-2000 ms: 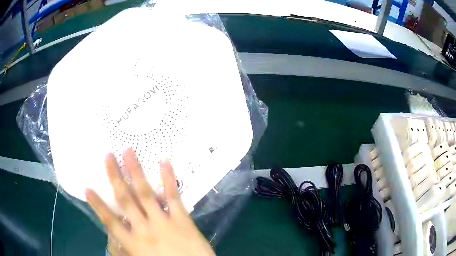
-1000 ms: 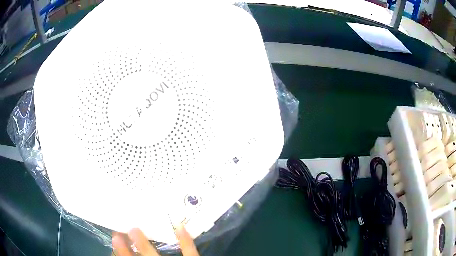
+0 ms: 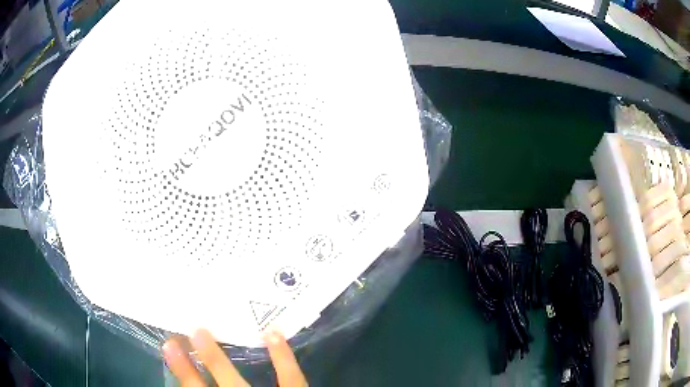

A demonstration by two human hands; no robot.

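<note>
A large white hexagonal unit fills the left and centre, its dotted ring, printed lettering and edge icons facing up. A clear plastic bag shows around and beneath its sides. My right hand is at the unit's near edge, with three fingertips visible on the rim. The palm and thumb are cut off or hidden. The hand appears to hold the raised unit by this edge. My left hand is not in view.
Tied black cords lie on the green surface right of the unit. A white divided tray of cream parts stands at far right. A paper sheet lies at the back right.
The unit appears larger and nearer than two seconds ago. My right hand has moved from over its face to its near edge, uncovering the icons.
</note>
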